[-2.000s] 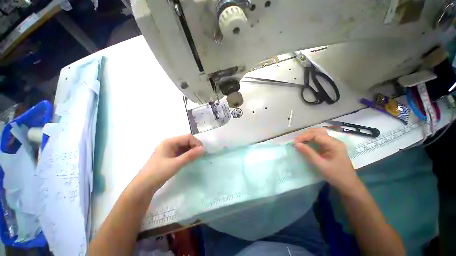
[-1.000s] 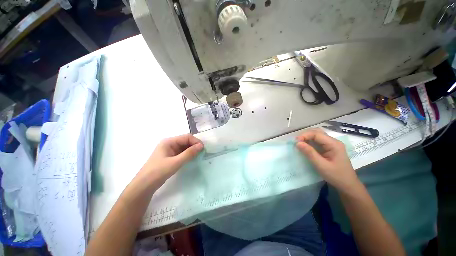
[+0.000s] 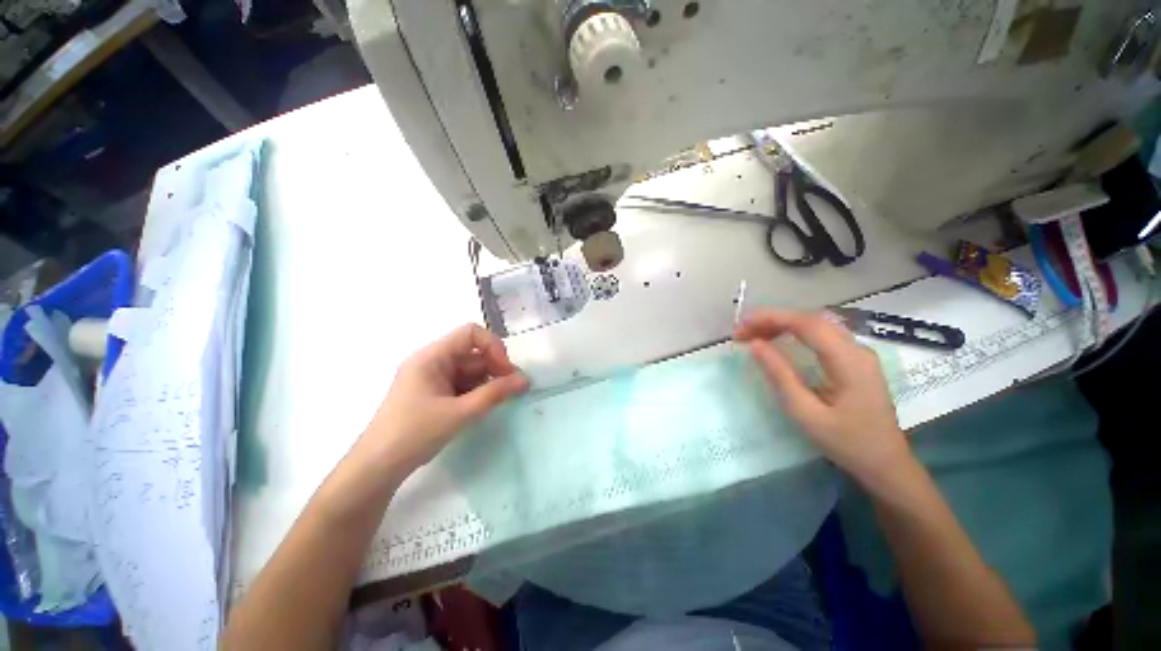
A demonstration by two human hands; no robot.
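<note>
A thin pale green fabric piece (image 3: pixel 637 439) lies over the front edge of the white table and hangs toward my lap. My left hand (image 3: pixel 461 382) pinches its upper edge at the left, with thumb and forefinger together. My right hand (image 3: pixel 815 375) is at its upper right, thumb and forefinger bent close to the edge; whether they grip it is hard to tell. The presser foot (image 3: pixel 550 280) stands over the shiny needle plate (image 3: pixel 520 303), just beyond the fabric and apart from it.
Black-handled scissors (image 3: pixel 809 223) and black snips (image 3: pixel 901 328) lie right of the needle. Paper patterns (image 3: pixel 172 420) are stacked left, beside a blue basket (image 3: pixel 108 274). Purple and yellow tools (image 3: pixel 987 274) lie at the right. A measuring strip (image 3: pixel 980 356) runs along the front edge.
My right fingertips have moved slightly up and left, toward the machine bed. My left fingers have shifted a little, and the fabric's upper edge is straighter. The view has moved slightly.
</note>
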